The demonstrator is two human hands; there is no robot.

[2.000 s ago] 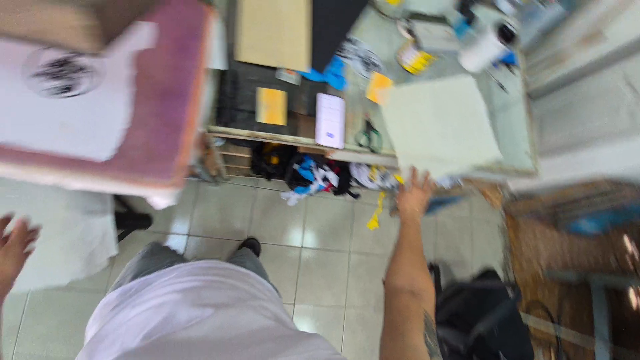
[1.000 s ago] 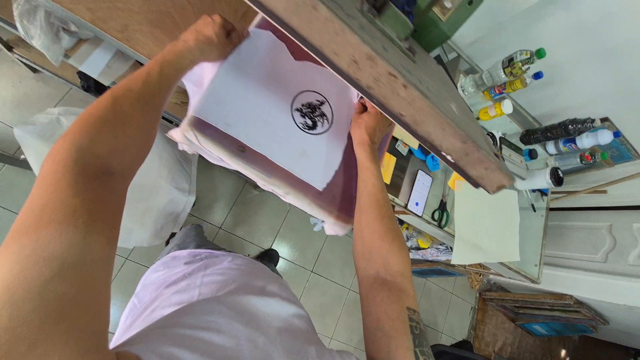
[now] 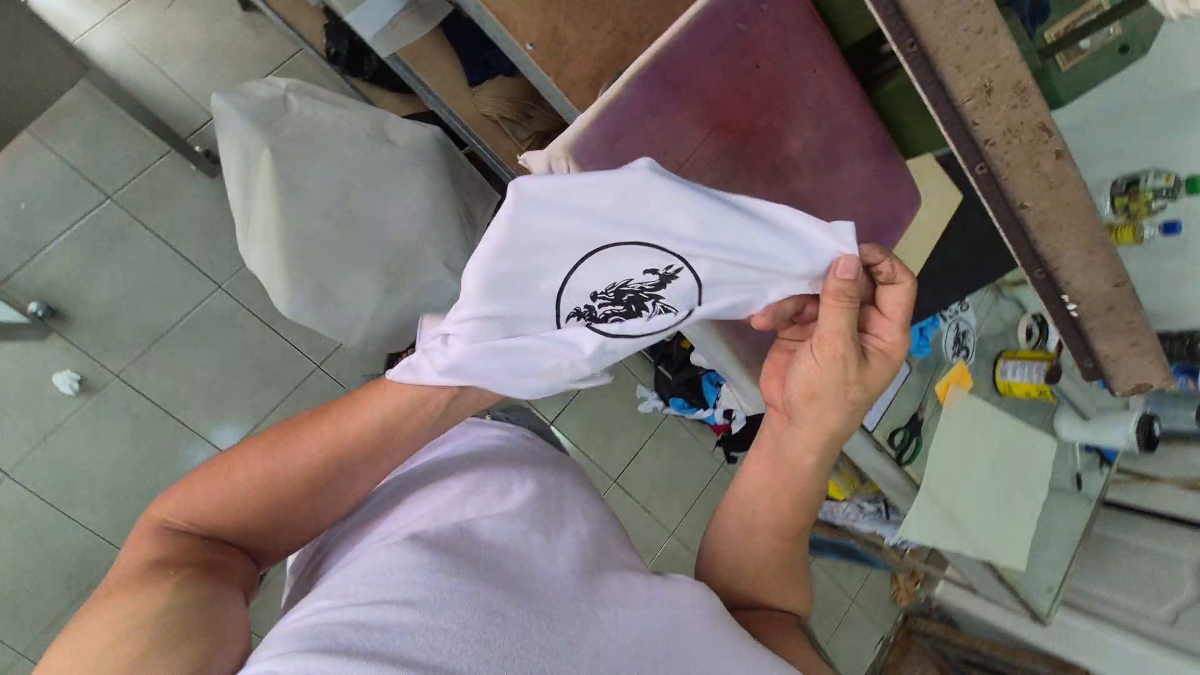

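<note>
A white piece of fabric bears a black dragon print inside a black circle. My right hand pinches its right corner between thumb and fingers. My left forearm reaches under the left end of the cloth, which hides the left hand, so its grip cannot be seen. Behind the cloth lies the purple-stained printing platen, with pale fabric along its edge. Above and to the right of the platen slants the worn screen frame.
A pale sheet covers something at left. At right, a glass-topped table holds scissors, a paper sheet, a yellow-labelled can and a white bottle. Cloth scraps lie below the platen.
One second ago the printed fabric lay over the platen with both hands at its edges. Now it is lifted off and held nearer my body, and its left part drapes over my left hand.
</note>
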